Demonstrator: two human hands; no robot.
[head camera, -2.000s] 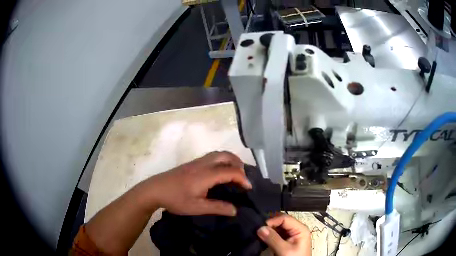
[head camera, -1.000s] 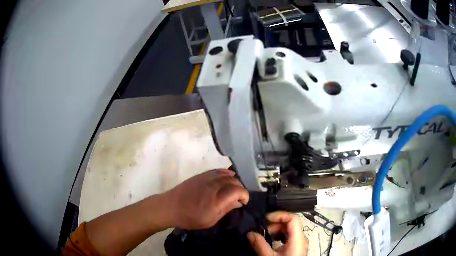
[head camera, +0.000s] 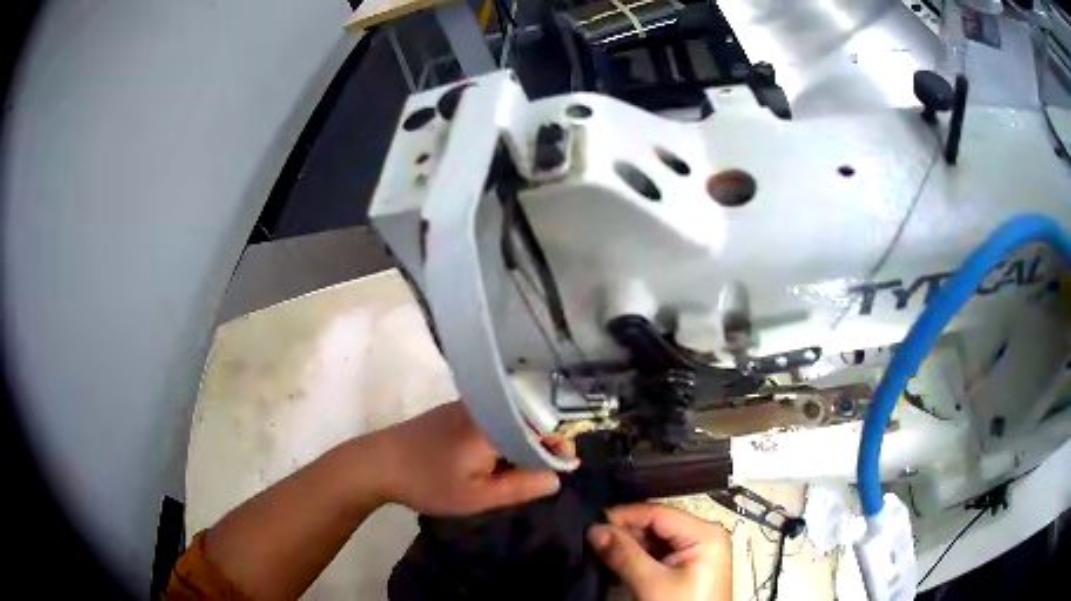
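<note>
The black fabric workpiece (head camera: 505, 552) hangs bunched between my hands, its upper part reaching the needle area. My left hand (head camera: 452, 464) lies on its upper left edge, fingertips partly behind the curved white guard (head camera: 458, 294). My right hand (head camera: 664, 549) pinches its right edge between thumb and finger, below the dark brown bed cover (head camera: 675, 470). The black presser linkage (head camera: 664, 387) is just above the fabric. The needle point and presser foot cannot be made out. No zipper can be seen.
The white machine head (head camera: 810, 223) fills the upper right. A blue gooseneck tube (head camera: 898, 376) ends in a flat white lamp head (head camera: 887, 552) at lower right. A slotted metal bracket (head camera: 752, 508) lies right of my right hand. The stained cream tabletop (head camera: 305, 376) extends left.
The view has shifted, so the machine head appears further left. My left hand has moved with the fabric closer to the needle area, from beside it to under the white guard. My right hand still pinches the fabric.
</note>
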